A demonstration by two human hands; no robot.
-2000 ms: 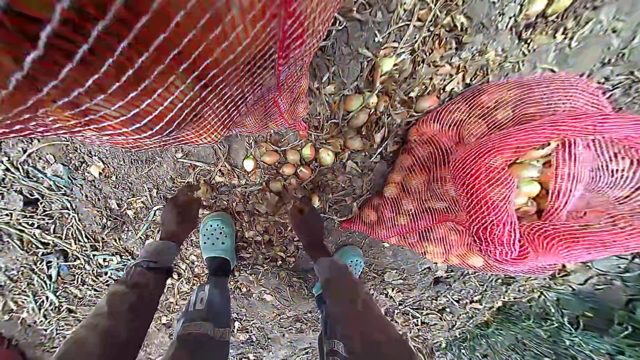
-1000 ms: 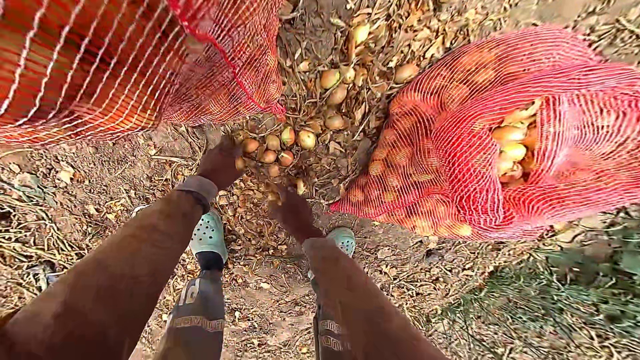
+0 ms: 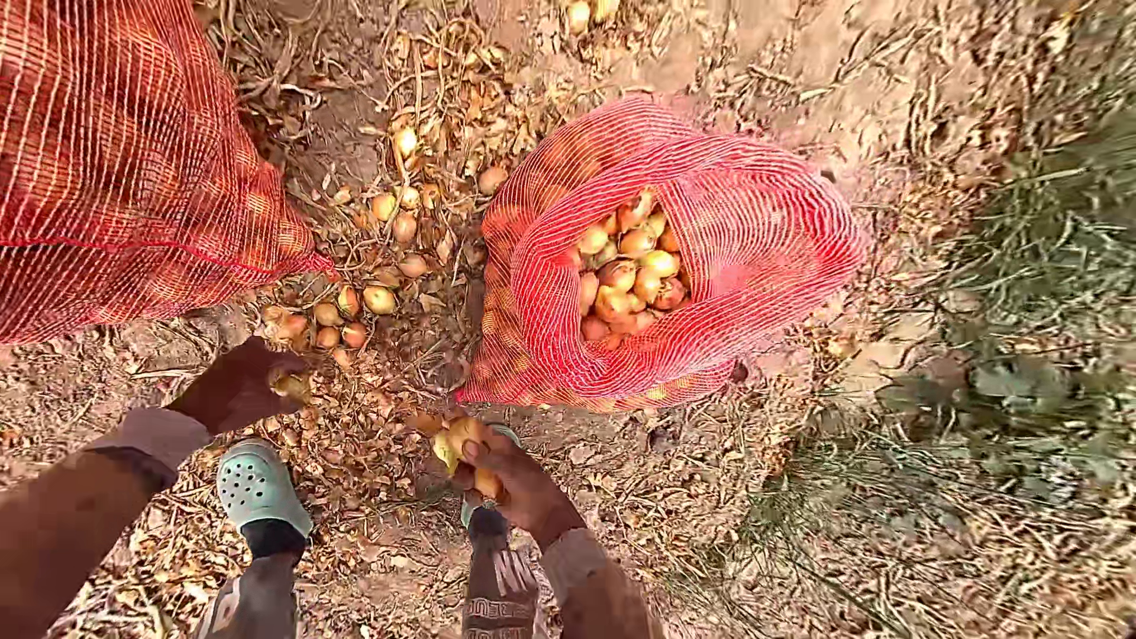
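Note:
My left hand [image 3: 238, 387] is closed around an onion [image 3: 290, 385], just below a small heap of loose onions [image 3: 328, 337]. Several onions [image 3: 465, 440] are gripped in my right hand [image 3: 515, 484], above my right foot. A red mesh sack [image 3: 568, 342] stands up and to the right of that hand, its mouth folded open and onions [image 3: 628, 275] showing inside. Another red mesh sack [image 3: 133, 177], bulging with onions, fills the upper left, and its corner reaches toward the loose heap.
More loose onions [image 3: 405, 213] lie between the two sacks, with a few others [image 3: 579, 16] at the top edge. My feet wear pale green clogs [image 3: 257, 484]. Dry leaves and stalks litter the soil, and green plants [image 3: 1021, 382] grow at the right.
My right hand has lifted from the ground and now shows several onions in it. My left hand now shows an onion. The view has shifted, so the right sack's opening shows more of its onions.

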